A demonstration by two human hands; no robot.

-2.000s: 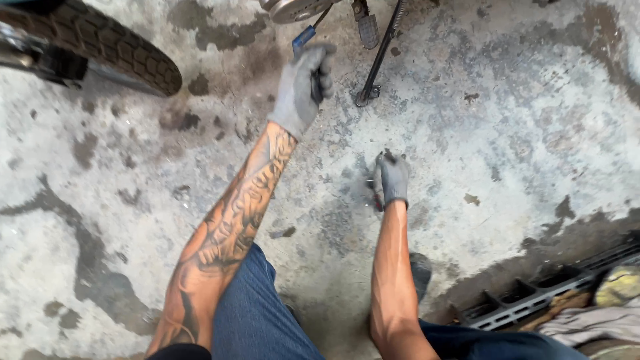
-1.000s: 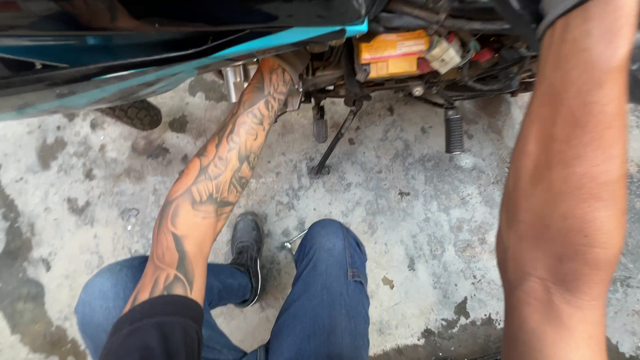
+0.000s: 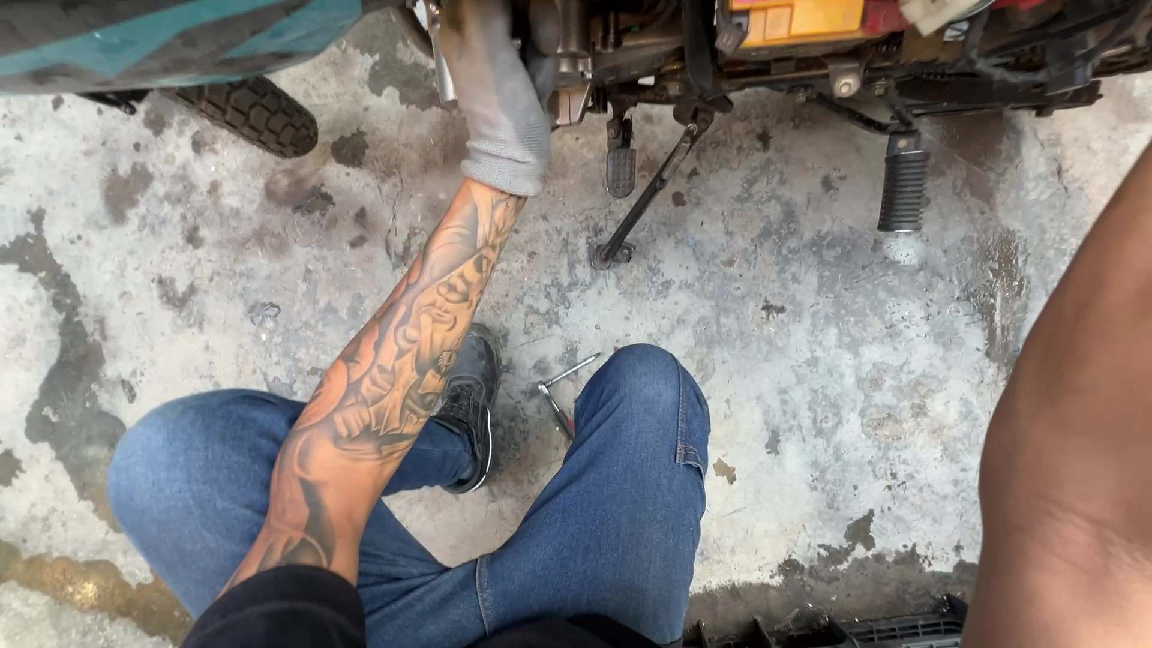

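My left hand (image 3: pixel 504 99), in a grey glove, reaches up to the engine area of a motorcycle at the top of the view. Its fingers are blurred and partly hidden among metal parts, so its grip is unclear. A metal engine part (image 3: pixel 573 45) is close by its right side. My right hand is out of view; only the bare right arm shows along the right edge. To the right of the left hand are a foot pedal (image 3: pixel 621 171), the lowered side stand (image 3: pixel 655 193) and a rubber-covered footrest (image 3: pixel 903 189). An orange-yellow part (image 3: pixel 796 20) sits higher on the motorcycle.
A teal and black body panel (image 3: pixel 180 40) overhangs the top left, above a treaded tyre (image 3: pixel 256 117). Metal tools (image 3: pixel 569 370) lie on the stained concrete floor between my shoe (image 3: pixel 472 387) and my bent knee. A black plastic rack (image 3: pixel 864 630) lies along the bottom edge.
Two seconds ago both gloved hands were low over the floor, the left near a blue-handled tool. The left is now up at the engine; the right has left the view. The view has shifted a lot.
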